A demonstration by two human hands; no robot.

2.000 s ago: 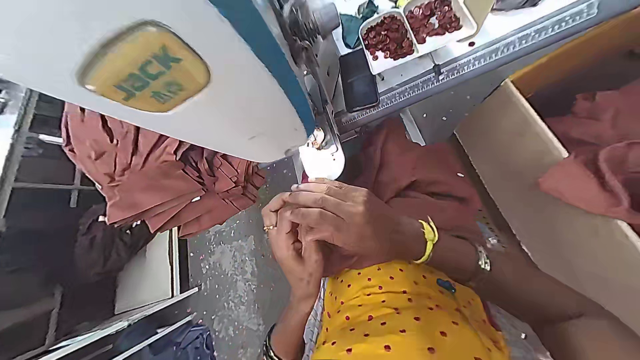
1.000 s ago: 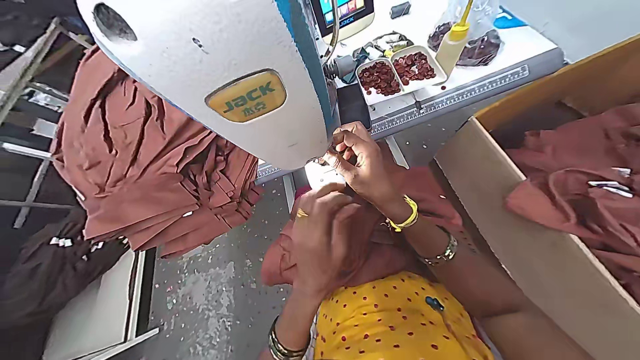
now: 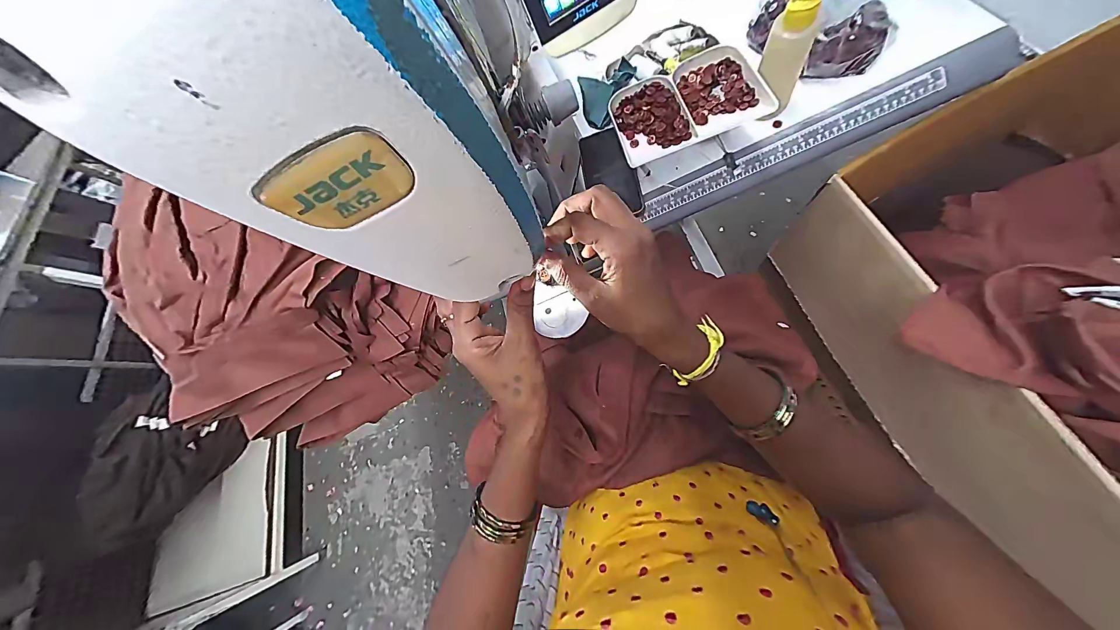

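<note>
A white and blue Jack sewing machine [image 3: 394, 175] fills the upper left. My left hand [image 3: 503, 359] is raised under the tip of its head, thumb and fingers up against the lower edge; whether it holds anything is hidden. Beside the needle area, my right hand [image 3: 608, 262] has its thumb and forefinger close together near a small reddish-brown button [image 3: 547, 273]; whether they pinch it is unclear. A lit white round plate [image 3: 560, 313] shows between the hands. Reddish-brown cloth [image 3: 630, 411] lies below them, over my lap.
A two-part white tray [image 3: 691, 140] of reddish-brown buttons stands on the machine table, next to a bottle with a yellow cap [image 3: 790, 57]. A cardboard box [image 3: 875, 324] with brown cloth is at right. Stacked brown garments [image 3: 289, 332] hang at left. A dark phone-like object [image 3: 610, 171] lies by the tray.
Two seconds ago my hands were together below the machine head; now they are apart, the right one raised at the needle area. Since one second ago my left hand has moved up to the head's edge.
</note>
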